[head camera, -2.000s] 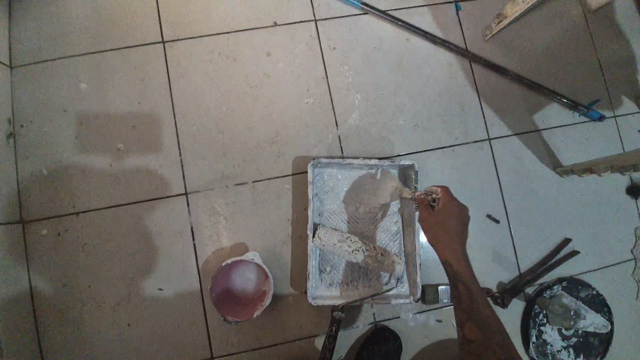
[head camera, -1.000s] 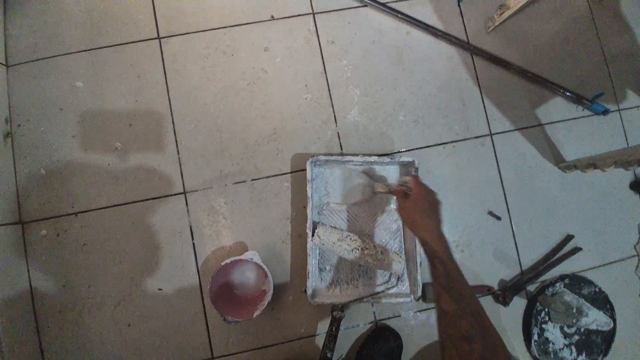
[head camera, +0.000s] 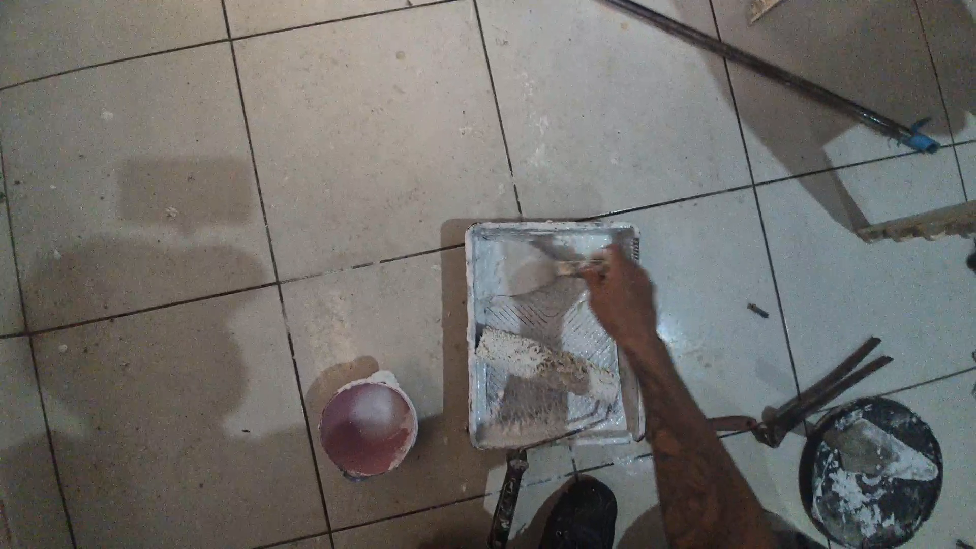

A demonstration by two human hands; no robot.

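My right hand (head camera: 621,293) grips the handle of a scraper-like tool (head camera: 530,268), whose pale, blurred blade is over the upper part of a paint tray (head camera: 472,343). White paint coats the tray's walls and ribbed slope. Across the slope lies a paint roller (head camera: 534,358) with a whitish, textured sleeve, its dark handle (head camera: 507,496) sticking out past the tray's near edge. To the left of the tray stands a small round container (head camera: 366,428), pinkish inside with paint on its rim. My left hand is not in view.
A long dark pole (head camera: 785,76) with a blue end lies on the tiled floor at upper right. At lower right are a round black lid or bucket (head camera: 873,473) smeared with white and a dark long-armed tool (head camera: 823,389). A shoe (head camera: 581,512) is just below the tray.
My right hand has moved left from the tray's right edge with the tool, whose blade now lies over the upper part of the tray. The roller and the pinkish container have stayed put.
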